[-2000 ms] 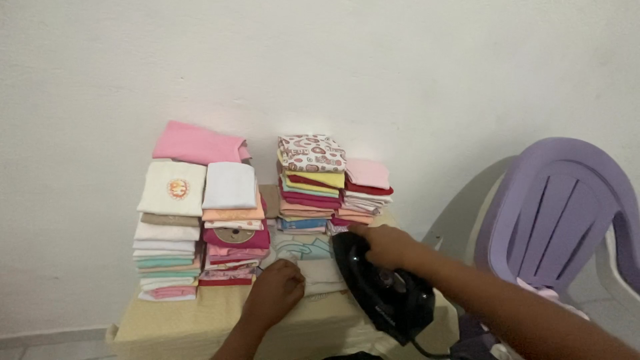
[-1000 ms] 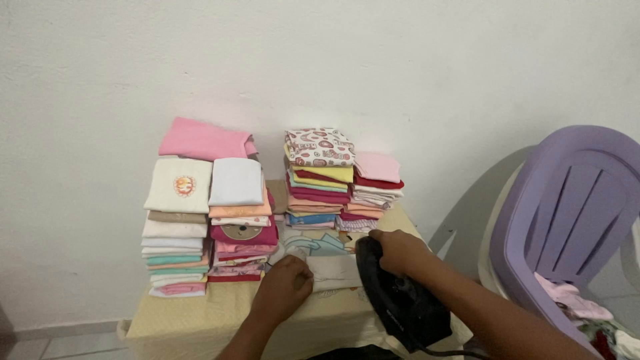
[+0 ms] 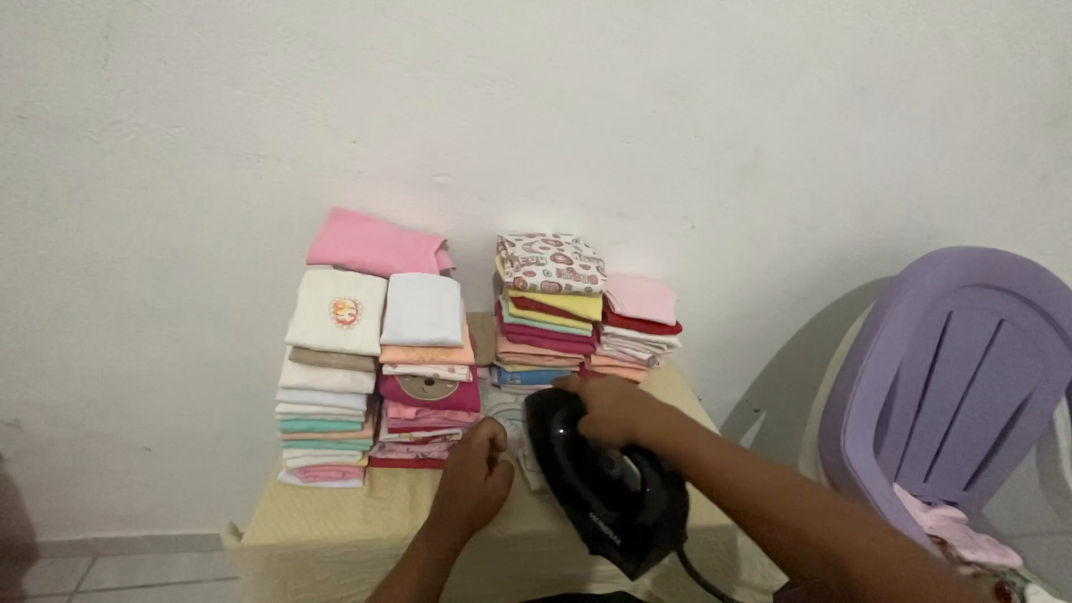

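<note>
My right hand (image 3: 615,410) grips a black clothes iron (image 3: 603,481) by its handle, with the iron's cord trailing from its rear. Under and beside the iron's front lies a light printed garment (image 3: 523,448), partly hidden by the iron. My left hand (image 3: 481,473) is half curled at the garment's left side; whether it pinches the fabric cannot be told. Behind my hands, folded garments stand in several stacks, one topped by a white cloth with an orange emblem (image 3: 339,311), one by a plain white cloth (image 3: 423,310), one by a printed cloth (image 3: 553,264).
A table with a yellow cloth (image 3: 310,523) bears the stacks against a white wall (image 3: 536,117). A pink folded cloth (image 3: 377,243) lies at the back left, a pale pink one (image 3: 641,299) tops the right stack. A purple plastic baby bathtub (image 3: 863,402) with loose clothes (image 3: 959,532) stands at right.
Between one second ago and now, less of the light fabric shows between my left hand and the iron. The iron stays in my right hand throughout.
</note>
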